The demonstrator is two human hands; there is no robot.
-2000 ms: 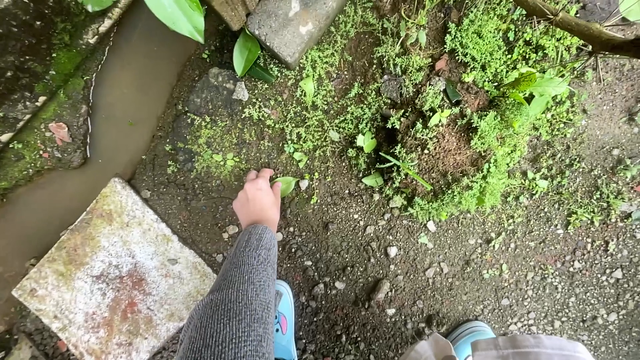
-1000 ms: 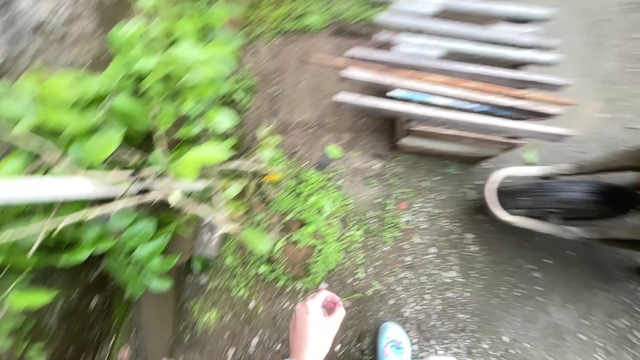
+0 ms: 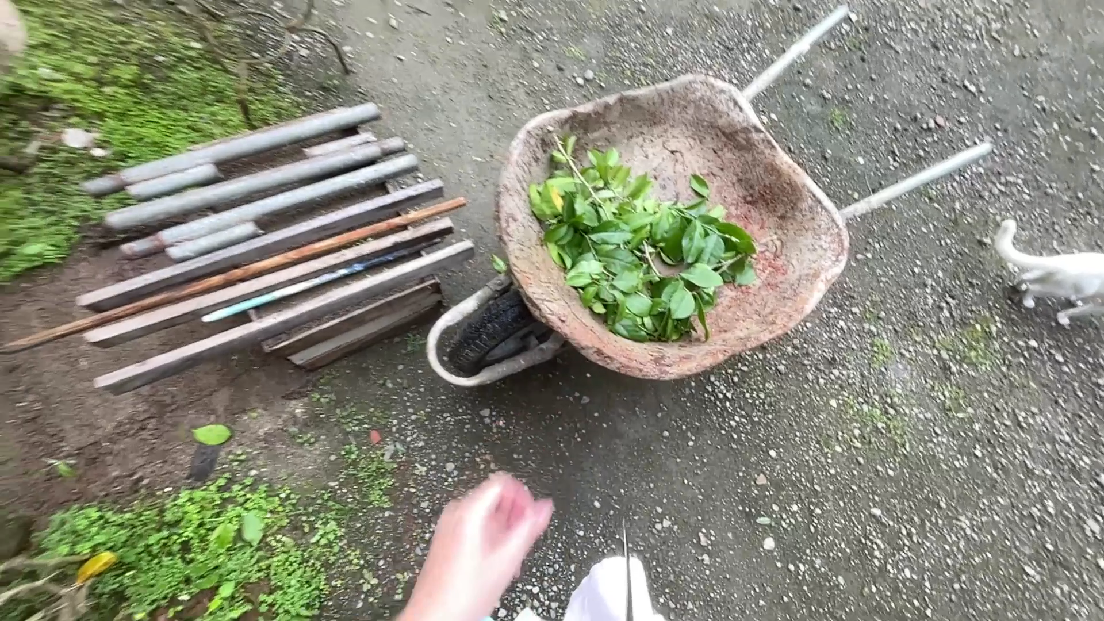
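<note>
My left hand [image 3: 487,543] is at the bottom centre, its fingers curled and blurred; nothing shows between them, but the blur hides whether they touch. My right hand is out of view. A thin, dark, pointed blade [image 3: 628,578] rises from the bottom edge, its holder hidden, over a white patch of clothing [image 3: 604,591]. Beyond my left hand stands a worn wheelbarrow [image 3: 776,293] crusted with dried residue. Leafy green cuttings [image 3: 638,250] lie in its tray. A single green leaf [image 3: 499,264] shows just outside the tray's left rim, above the wheel [image 3: 492,332].
Metal pipes [image 3: 259,181] and wooden bars [image 3: 285,315] lie side by side at the left. A white cat [image 3: 1056,272] is at the right edge. Low green plants [image 3: 198,539] grow at lower left. Wet gravel ground [image 3: 862,483] surrounds the wheelbarrow, whose handles point to the upper right.
The view has swung far to the right, from the muddy ditch and paving slab to the wheelbarrow. My left hand, earlier at a green leaf on the ground, is now raised off it.
</note>
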